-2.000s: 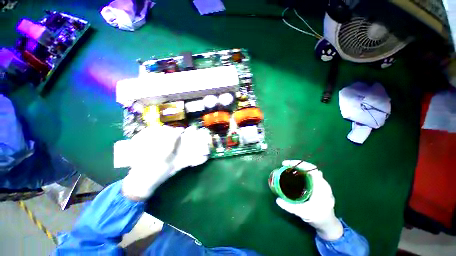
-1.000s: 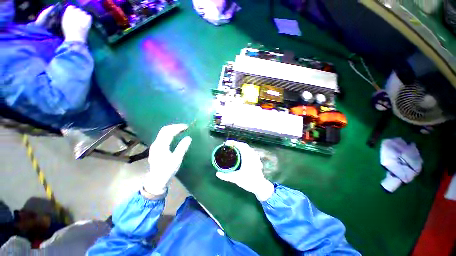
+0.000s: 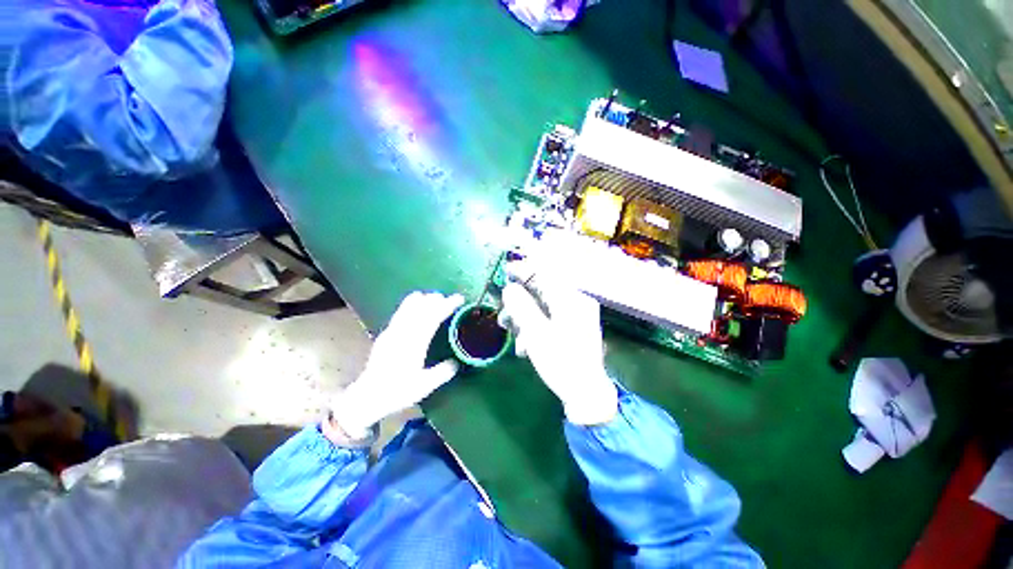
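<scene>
My gloved left hand (image 3: pixel 394 361) holds the small green-rimmed coating cup (image 3: pixel 481 335) with dark liquid, fingers around its left side. My gloved right hand (image 3: pixel 559 333) is just right of the cup, in front of the power supply board's near left corner. It pinches a thin brush (image 3: pixel 487 287) that slants down to the cup's rim; whether the tip is in the liquid I cannot tell. The power supply board (image 3: pixel 728 358) lies on the green mat, with two long silver heatsinks (image 3: pixel 689 178), a yellow transformer (image 3: pixel 601 211) and orange copper chokes (image 3: pixel 774 299).
A person in a blue smock (image 3: pixel 122 111) sits at the upper left. A white desk fan (image 3: pixel 955 291) and crumpled white cloth (image 3: pixel 892 407) are at the right. Another board (image 3: pixel 300 11) is cut off at the top. A stool (image 3: pixel 239 272) stands below the bench edge.
The view has shifted right. The cup has passed from my right hand to my left, which was empty a second ago. My right hand now holds the brush near the board's left corner.
</scene>
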